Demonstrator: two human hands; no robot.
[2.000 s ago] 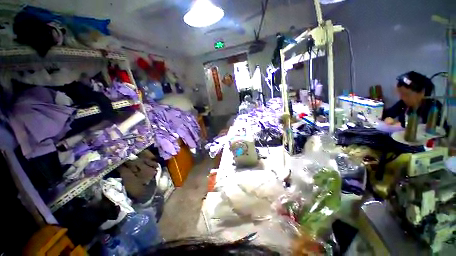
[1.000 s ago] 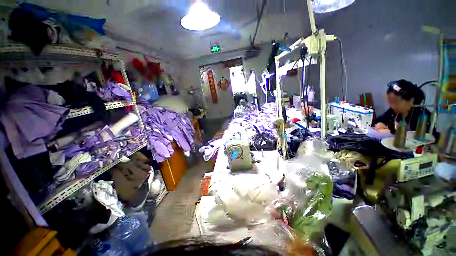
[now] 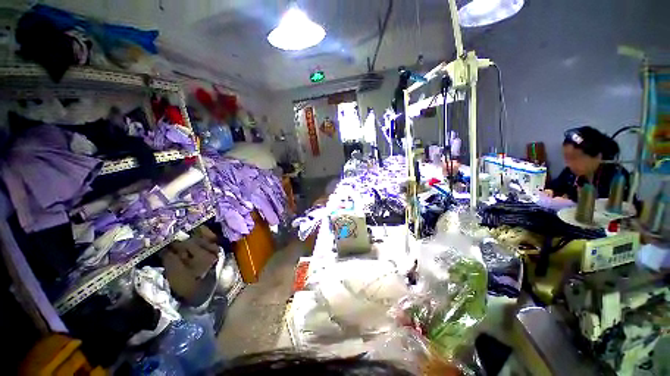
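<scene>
Neither of my hands is in view. A clear plastic bag of leafy greens (image 3: 463,294) lies on the table right of centre. A bag with orange-red food (image 3: 437,365) shows at the bottom edge, partly cut off. Crumpled white plastic or cloth (image 3: 345,297) covers the near table. A pale sewing machine head (image 3: 351,233) with a blue round sticker stands behind it. A dark, hair-like shape covers the bottom edge of the picture.
Loaded shelves (image 3: 147,158) with lilac pieces stand at left, above blue water jugs (image 3: 184,345). Lilac garments (image 3: 246,192) hang over an orange-brown cabinet. An overlock machine (image 3: 617,308) and thread cones (image 3: 585,204) are at right. Another person (image 3: 588,165) sits behind them.
The view has shifted slightly, and the scene sits a little further left than two seconds ago. A small dark tip at the bottom edge no longer shows clearly.
</scene>
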